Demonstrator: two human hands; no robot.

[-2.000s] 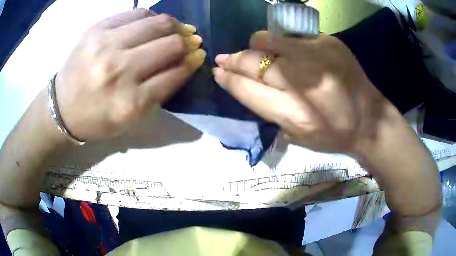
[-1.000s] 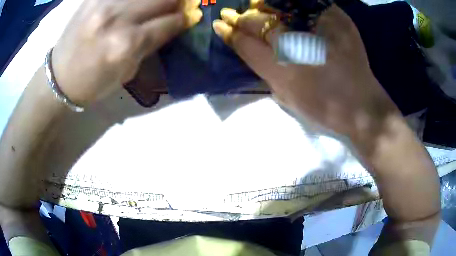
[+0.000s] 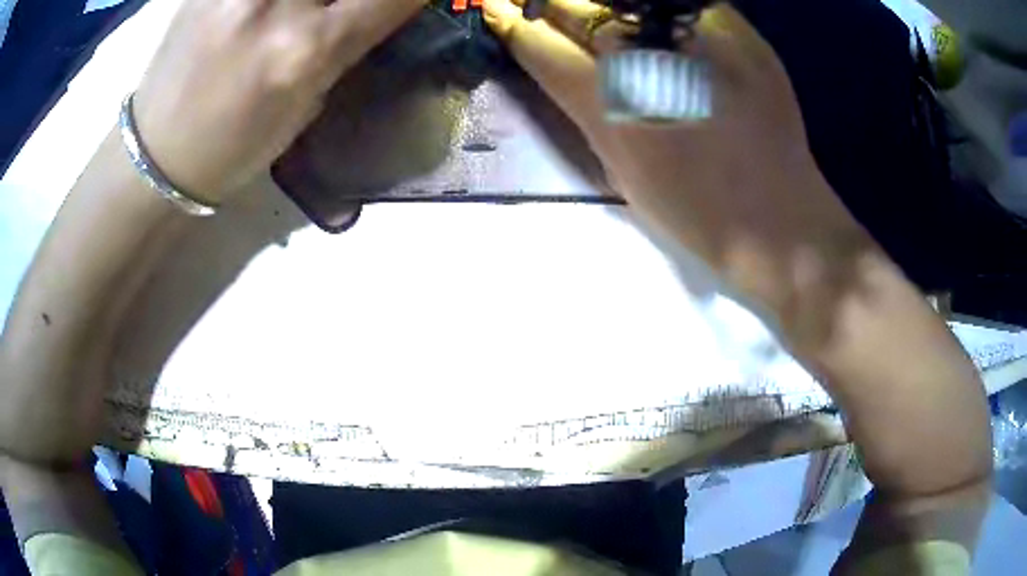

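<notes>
Dark fabric (image 3: 445, 47) shows at the top centre between my hands; the rest is hidden or out of frame. My left hand (image 3: 253, 84) is at upper left, its fingertips cut off by the top edge. My right hand (image 3: 698, 158) has its fingers at the fabric's right side; I cannot tell whether they grip it. Orange-red marks (image 3: 466, 5) show at the top edge beside the fingers. The shiny machine bed plate (image 3: 524, 146) shows below the fabric, with a rounded tab (image 3: 336, 216) at its left corner. The ribbed tension knob (image 3: 657, 87) hangs before my right hand.
The white table (image 3: 451, 326) has a worn front edge with ruler-like marks (image 3: 664, 419). Dark cloth (image 3: 867, 135) lies right of my right hand. A yellow-green object (image 3: 946, 54) is at upper right. A small red shape (image 3: 203, 491) shows below the table edge at left.
The dark fabric has moved away toward the top edge, uncovering the bed plate; its pale piece no longer shows. Both hands have moved up with it.
</notes>
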